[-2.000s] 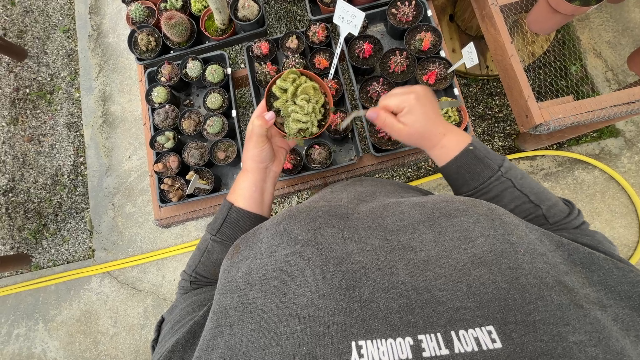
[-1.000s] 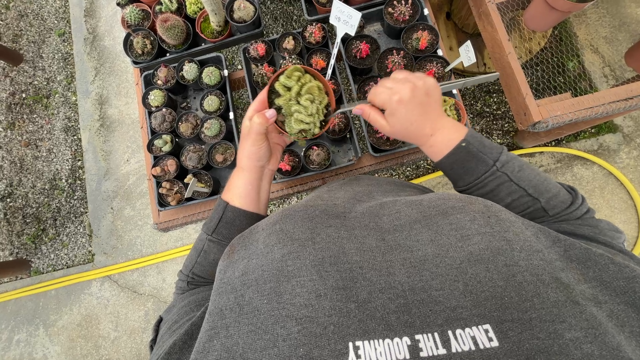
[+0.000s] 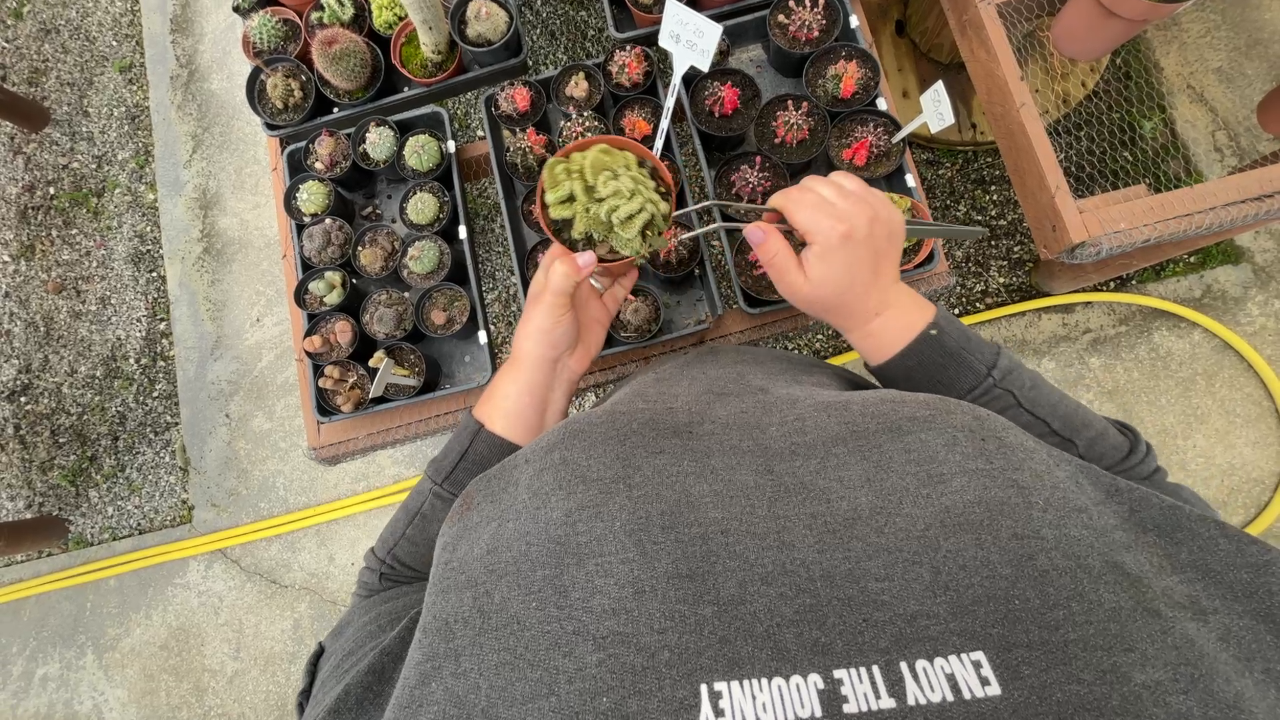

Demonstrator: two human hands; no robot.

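Observation:
My left hand (image 3: 565,325) holds up a terracotta-coloured pot (image 3: 548,228) from below at its near side. A green crested cactus (image 3: 608,198) with wavy folds fills the pot. Long metal tweezers (image 3: 935,230) are gripped in my right hand (image 3: 835,260). Their two tips are spread apart and point left, close by the pot's right rim; nothing shows between them. Whether a tip touches the rim, I cannot tell. Below the held pot stand small black pots of red-topped cacti (image 3: 722,98) in black trays.
At the left a black tray (image 3: 465,350) holds small succulents. White marked tags (image 3: 690,38) stand among the pots. A wooden frame with wire mesh (image 3: 1075,215) is at the upper right. A yellow hose (image 3: 250,528) runs over the concrete floor, with gravel (image 3: 90,300) at the far left.
The tweezers' two spread tips now show plainly beside the pot. My right hand has shifted slightly since two seconds ago, while my left hand still holds the potted cactus in about the same place.

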